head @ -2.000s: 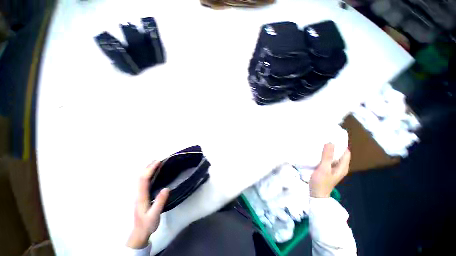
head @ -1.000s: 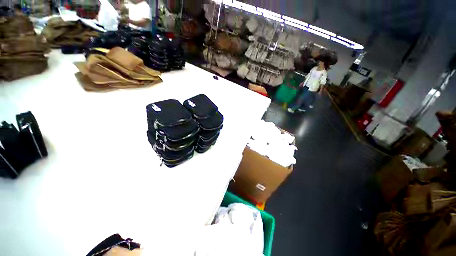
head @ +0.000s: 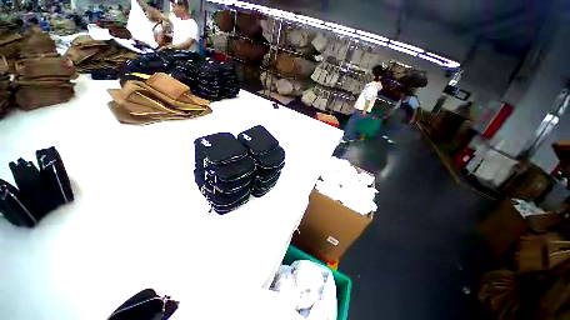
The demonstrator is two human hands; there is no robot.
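A black zippered bag (head: 145,305) shows at the bottom edge of the view, cut off by it, with a pale zipper line along its side. Neither of my hands is in view. Plump black bags (head: 226,164) with small white logos stand stacked in two columns on the white table (head: 156,244). A few flatter black bags (head: 39,187) stand upright at the left. White wads (head: 306,284) fill the green crate (head: 342,294) beside the table edge.
A cardboard box (head: 331,226) heaped with white wads stands behind the crate. Brown fabric pieces (head: 159,100) and a heap of black bags (head: 212,78) lie farther up the table. People (head: 364,103) are in the aisle; another person (head: 183,31) is at the far table end. Cartons stand at right.
The view has swung up and right since the first frame, and my hands have left it. Since the second frame, a person in the aisle has moved left and another shows beside them.
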